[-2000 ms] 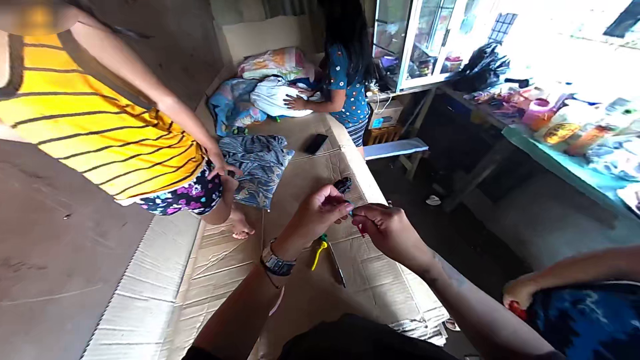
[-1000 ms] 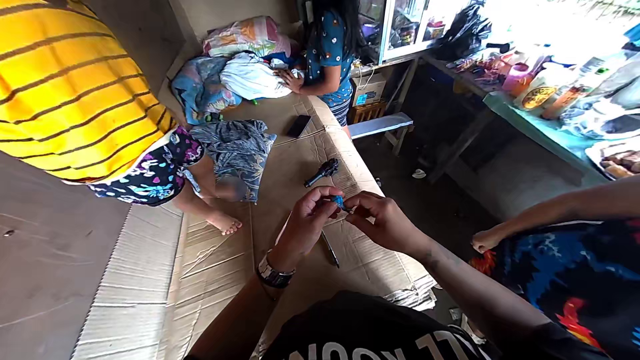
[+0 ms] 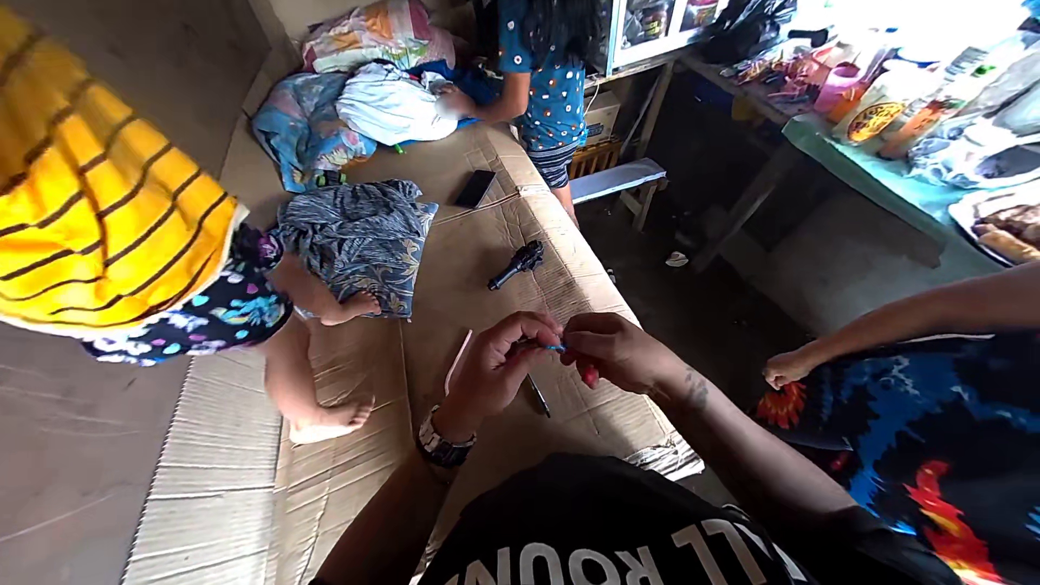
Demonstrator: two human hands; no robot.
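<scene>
My left hand [image 3: 505,357], with a metal watch [image 3: 443,443] on the wrist, and my right hand [image 3: 613,351] meet above the cardboard-covered surface. Between their fingertips they pinch a small blue piece [image 3: 557,348], too small to identify. Something red shows under the right fingers. A thin dark pen-like tool [image 3: 539,396] lies on the cardboard below my hands, its upper end hidden by them. A pale pink strip [image 3: 458,361] sticks up beside my left hand. Beyond my hands lies a small black object [image 3: 517,265], perhaps a tripod or clamp, and farther off a black phone [image 3: 475,188].
A person in a yellow striped top [image 3: 106,187] stands at left, feet on the cardboard [image 3: 341,487] near grey patterned cloth [image 3: 357,236]. Another person [image 3: 552,89] touches piled bedding [image 3: 390,106]. A third person's arm [image 3: 894,321] is at right, below a cluttered green table [image 3: 861,187].
The yellow-handled tool seen on the cardboard two seconds ago no longer shows. The view has shifted. My hands remain together, and the blue piece showed larger between them one second ago.
</scene>
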